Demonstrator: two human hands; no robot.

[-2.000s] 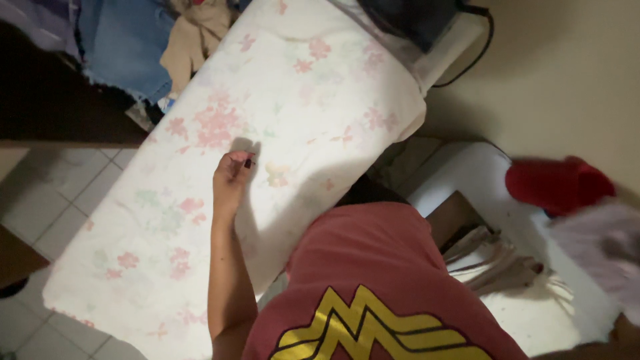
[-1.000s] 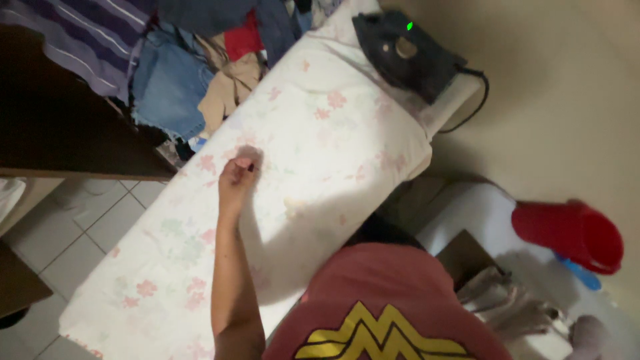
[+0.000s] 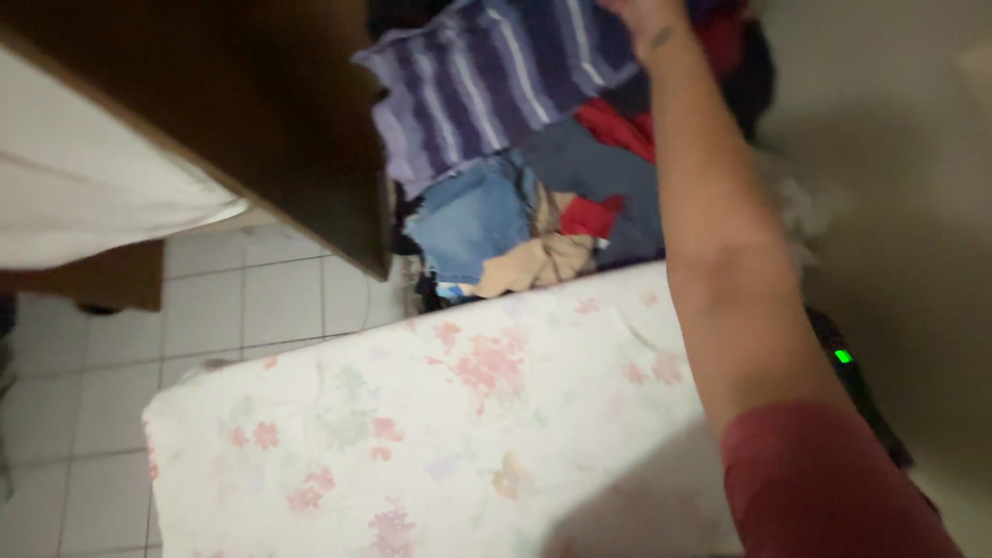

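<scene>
My right hand [image 3: 639, 19] is at the top edge, cut off by the frame, with my forearm stretched across the right side. It is over or beside a purple striped cloth [image 3: 496, 77]; whether its fingers grip it cannot be seen. Below the cloth are blue denim [image 3: 473, 221], a beige garment [image 3: 539, 267], red cloth [image 3: 593, 217] and dark blue-grey cloth [image 3: 573, 159], heaped together. An ironing board with a floral cover [image 3: 465, 403] fills the lower part. The dark iron [image 3: 876, 411] with a green light is mostly hidden behind my arm. My left hand is out of view.
A dark wooden panel [image 3: 232, 116] slants across the upper left, beside white fabric [image 3: 93, 170]. Tiled floor [image 3: 201, 294] lies left of the board. A bare wall [image 3: 891, 194] is on the right. My arm casts a shadow on the board.
The view has swung towards the clothes pile. My left hand, earlier over the board, is out of view. My right arm now reaches across towards the striped cloth.
</scene>
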